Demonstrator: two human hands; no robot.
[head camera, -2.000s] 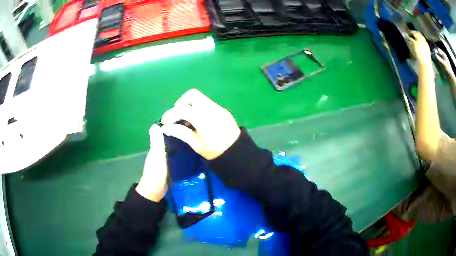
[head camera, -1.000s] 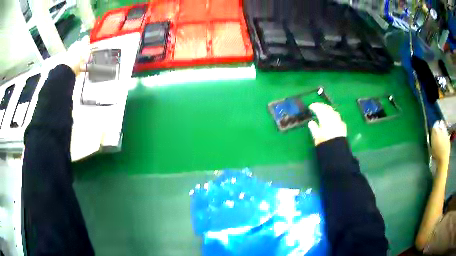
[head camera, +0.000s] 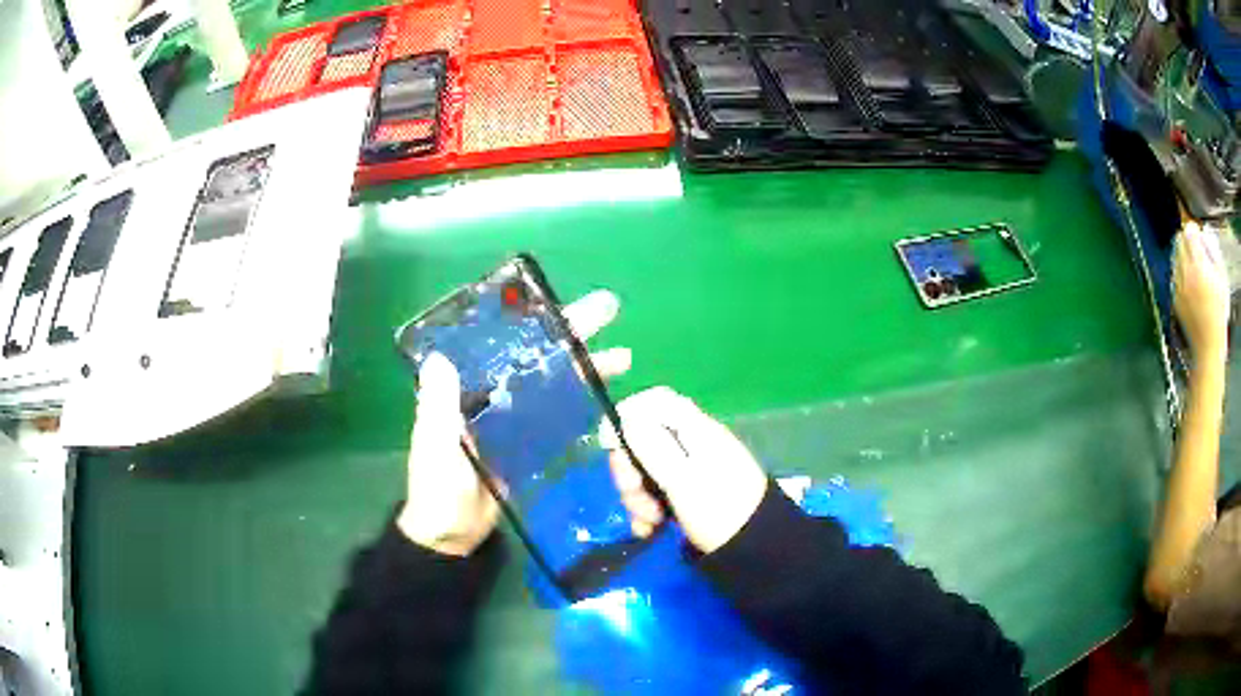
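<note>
A phone frame with a thin dark rim and a blue inside is held tilted above the front of the bench. My left hand grips its left edge, thumb on the face, with fingertips showing past the right edge. My right hand holds its lower right edge. The crumpled blue film lies below, partly hidden by the frame and my right sleeve. Another phone frame lies on the green mat at the right.
The white fixture plate with dark slots is at the left. A red tray holding dark parts and a black tray stand at the back. Another person's arm is at the right edge, beside cables and equipment.
My left hand has come back from the fixture and my right hand from the mat. The nearer phone frame has left the mat, and a frame is now between both hands.
</note>
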